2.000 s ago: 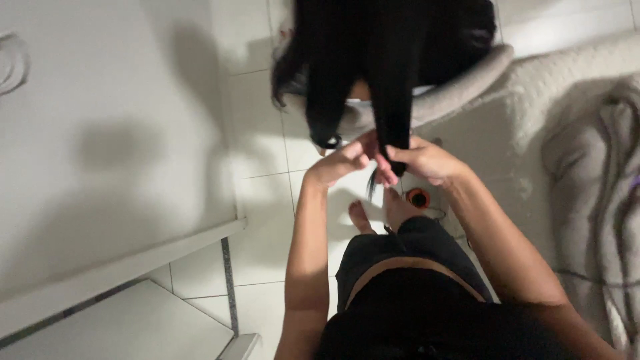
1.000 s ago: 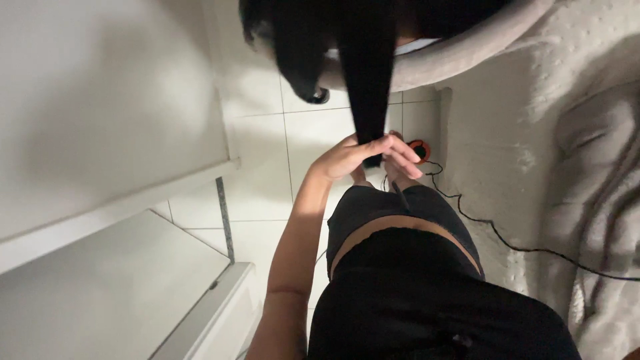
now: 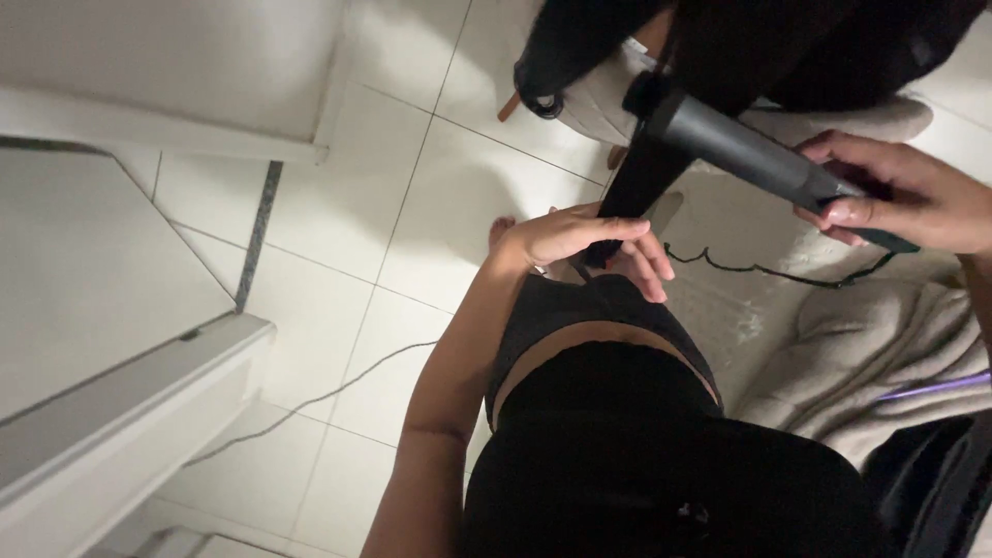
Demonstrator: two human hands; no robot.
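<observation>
My left hand (image 3: 593,240) holds the lower end of a straight section of long black hair (image 3: 639,182) between its fingers. The hair hangs from the head of a seated person at the top. My right hand (image 3: 876,186) grips the handle of a dark grey hair styling tool, probably a straightener (image 3: 736,147). Its far end lies at the hair section, above my left hand; whether its plates are closed on the hair cannot be told. A curled lock (image 3: 542,101) hangs to the left of the section.
The person sits on a chair with a pale rounded back (image 3: 860,124). A cord (image 3: 728,267) trails from the tool over a pale surface at right, near a crumpled grey blanket (image 3: 852,341). White furniture (image 3: 139,434) stands at left, and another cord (image 3: 310,399) crosses the tiled floor (image 3: 349,194).
My right hand, out of view one second ago, is back with the styling tool in it. Two seconds ago both hands were at the hair ends. The view has shifted.
</observation>
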